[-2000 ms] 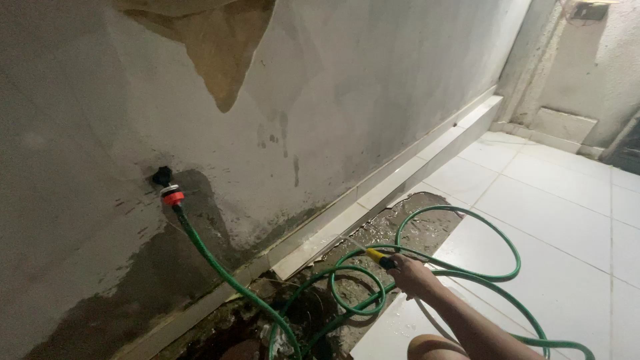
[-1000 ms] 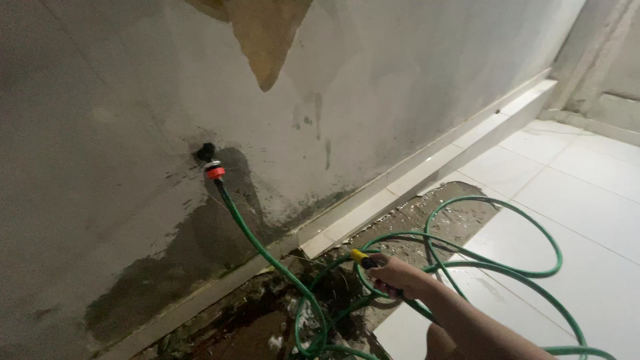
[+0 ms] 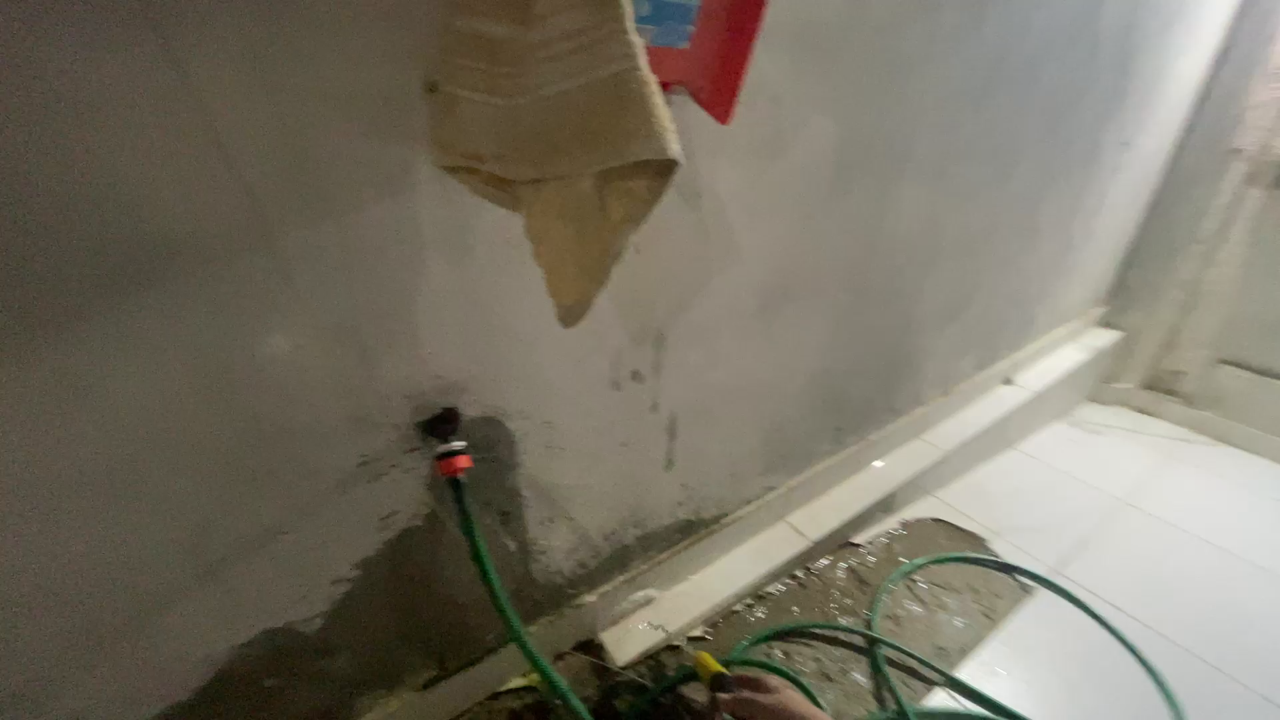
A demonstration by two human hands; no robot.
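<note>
At the bottom edge, right of centre, my right hand (image 3: 768, 697) is closed on a hose nozzle (image 3: 708, 668) with a yellow tip, pointing toward the wall. A thin streak of water seems to leave the tip toward the left. The green hose (image 3: 495, 590) hangs from a red-ringed connector (image 3: 454, 462) on a dark wall tap (image 3: 440, 424). More of the green hose (image 3: 1060, 575) lies in loose loops to the right of my hand. My left hand is not in view.
A beige towel (image 3: 560, 110) hangs on the grey wall, beside a red plastic object (image 3: 715, 60). Damp patches (image 3: 370, 620) darken the wall under the tap. A tiled ledge (image 3: 710, 590) runs along its foot. Broken wet ground (image 3: 930, 590) meets white floor tiles (image 3: 1170, 510).
The view has tilted up, so more of the towel and the red object show. My right hand still holds the nozzle and now sits at the bottom edge.
</note>
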